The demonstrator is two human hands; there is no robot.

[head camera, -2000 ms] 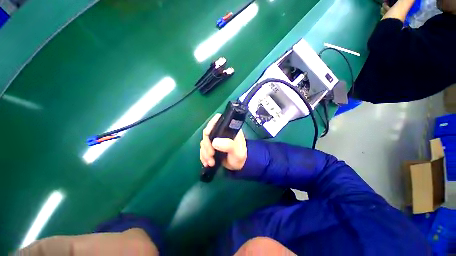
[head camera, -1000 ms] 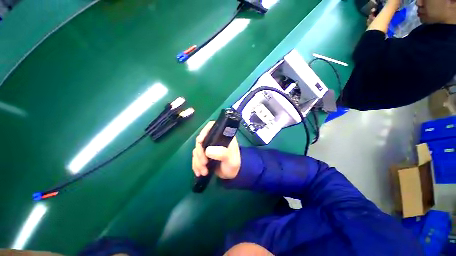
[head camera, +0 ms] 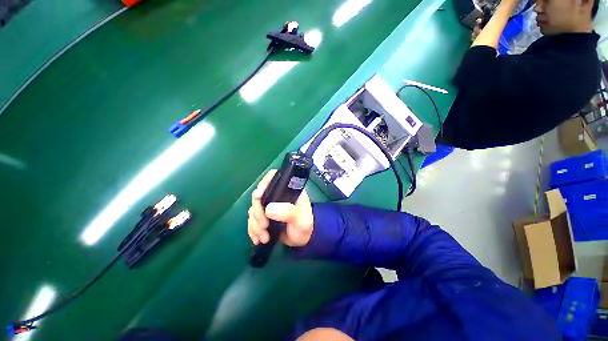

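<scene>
My right hand (head camera: 283, 216) is closed round the black electric screwdriver (head camera: 291, 181), held over the near edge of the green belt. Its tip end points down toward me; the bit cannot be made out. Its black cord loops over the white screw feeder (head camera: 347, 156). One cable assembly (head camera: 90, 283) lies on the belt at lower left, its metal connector ends toward the middle and its blue-and-red plug at the bottom left corner. A second cable assembly (head camera: 233, 90) lies farther up the belt, untouched. My left hand is not in view.
A person in black (head camera: 527, 90) sits or stands at upper right, arm over the bench. A white stick (head camera: 425, 86) lies behind the feeder. An open carton (head camera: 545, 246) and blue bins (head camera: 583, 200) are at right. An orange-red thing shows at the top left edge.
Both cable assemblies have moved down and left with the belt; the upper one is now fully in view. The bare skin at the lower left edge is gone. My right hand still holds the screwdriver.
</scene>
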